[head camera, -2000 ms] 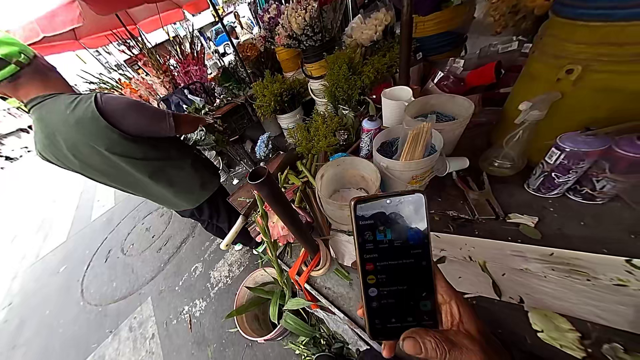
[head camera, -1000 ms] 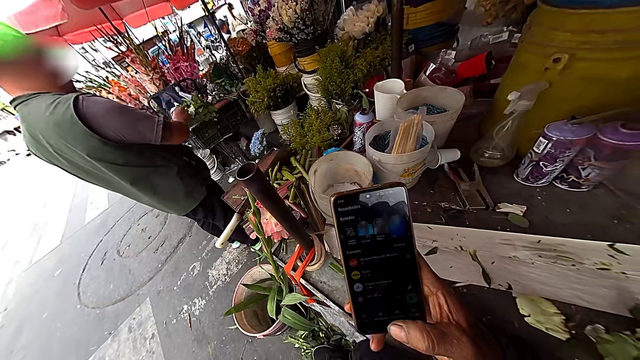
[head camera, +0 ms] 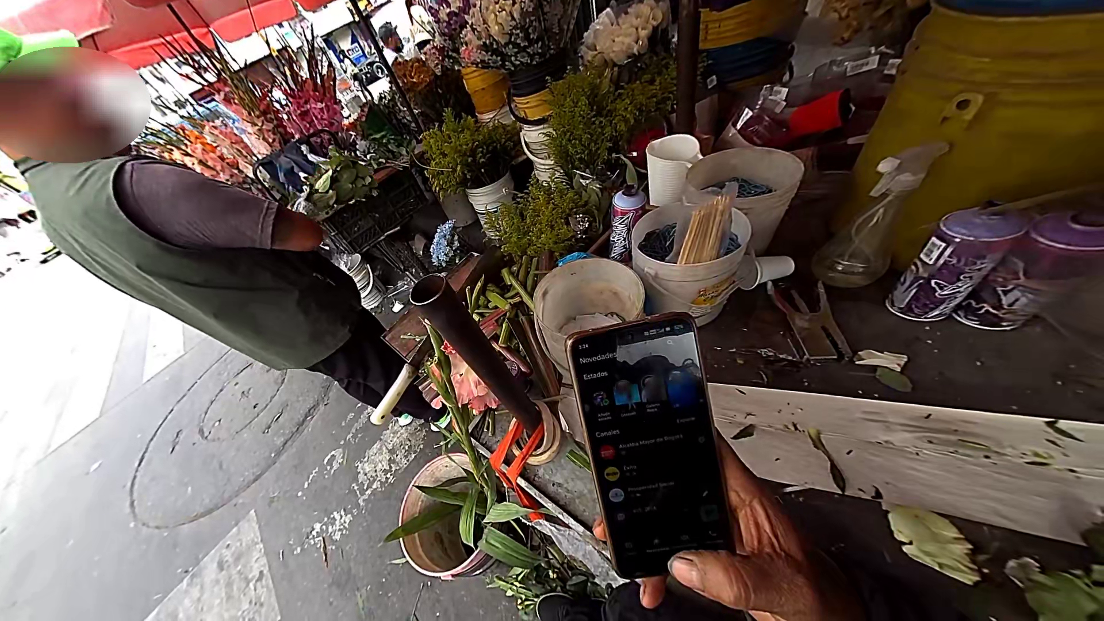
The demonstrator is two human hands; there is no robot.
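Observation:
My right hand [head camera: 768, 552] comes in from the lower right and holds a smartphone [head camera: 651, 448] upright, slightly tilted. Its thumb lies across the phone's lower right front corner, and fingertips show at the left and bottom edges. The lit screen has a dark page with a row of pictures above a list with round icons. Behind the phone's top edge stands a whitish plastic bucket [head camera: 588, 289]. To its right, another white bucket [head camera: 690, 276] holds thin wooden sticks [head camera: 705, 231]. My left hand is not in view.
A person [head camera: 190, 250] in a green vest stands at the left. Spray cans [head camera: 957, 263], a spray bottle [head camera: 858, 233] and pliers [head camera: 811, 323] are on the dark worktop. A metal tube [head camera: 474, 354] rises beside a floor bucket [head camera: 448, 517] with leafy stems. Potted greenery [head camera: 470, 155] stands behind.
The phone's tilt has changed slightly, and its screen content has shifted since the earliest frame. The person at the left has moved their forearm, which was stretched further toward the flowers before.

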